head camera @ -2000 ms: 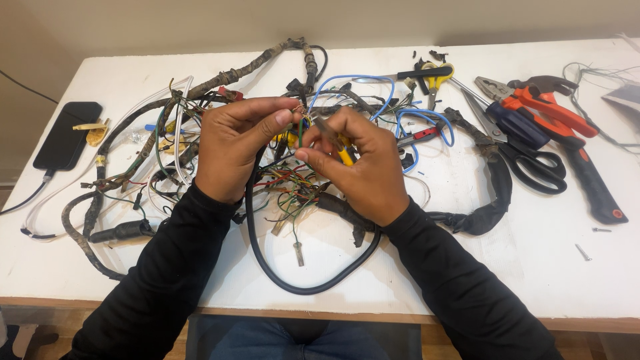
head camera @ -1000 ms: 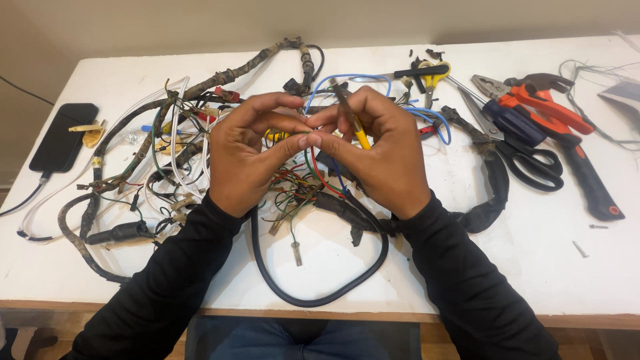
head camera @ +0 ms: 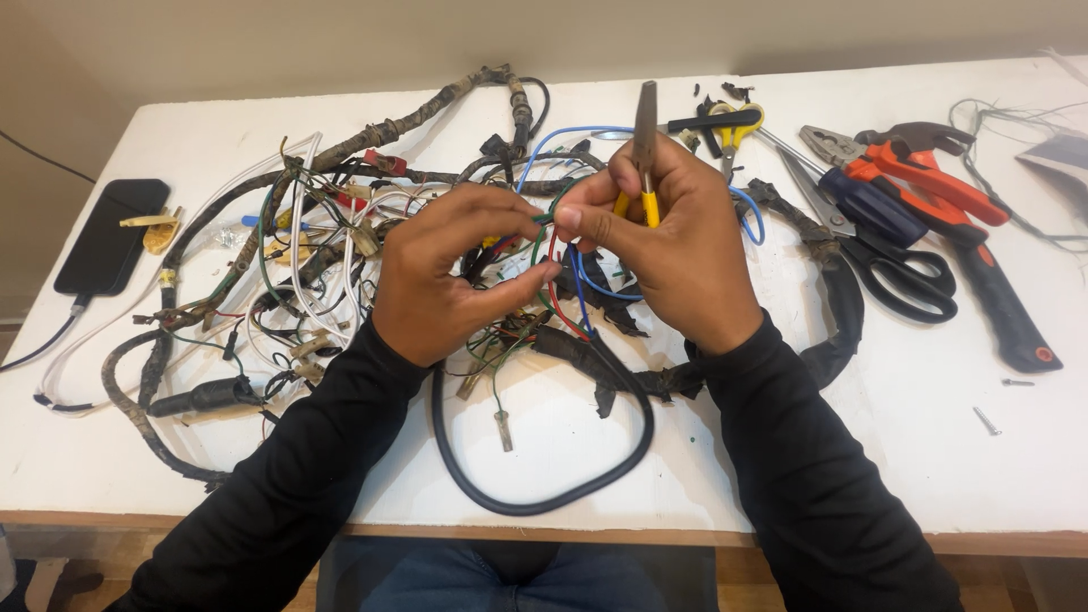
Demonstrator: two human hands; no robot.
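My right hand (head camera: 680, 229) has small pliers with yellow handles (head camera: 647, 153) tucked in its fingers, jaws pointing up. Its thumb and forefinger pinch a green wire (head camera: 544, 219). The fingertips of my left hand (head camera: 463, 268) are at the same wire, with the thumb apart from the fingers. Below them, red, green and blue wires come out of a black-sheathed cable (head camera: 650, 425), which loops towards the table's front edge. Behind and around both hands lies a taped wiring harness (head camera: 374, 136) with many loose wires and connectors.
At the right lie orange-handled pliers (head camera: 935, 183), a hammer (head camera: 1007, 306), black scissors (head camera: 905, 276), a screwdriver (head camera: 871, 204) and two screws (head camera: 986, 421). Yellow-handled scissors (head camera: 738, 127) lie at the back. A phone (head camera: 112, 236) with a cable plugged in lies at the left.
My hands have moved slightly apart from where they met a second ago. The pliers in my right hand now point more upright, and the coloured wires below show more.
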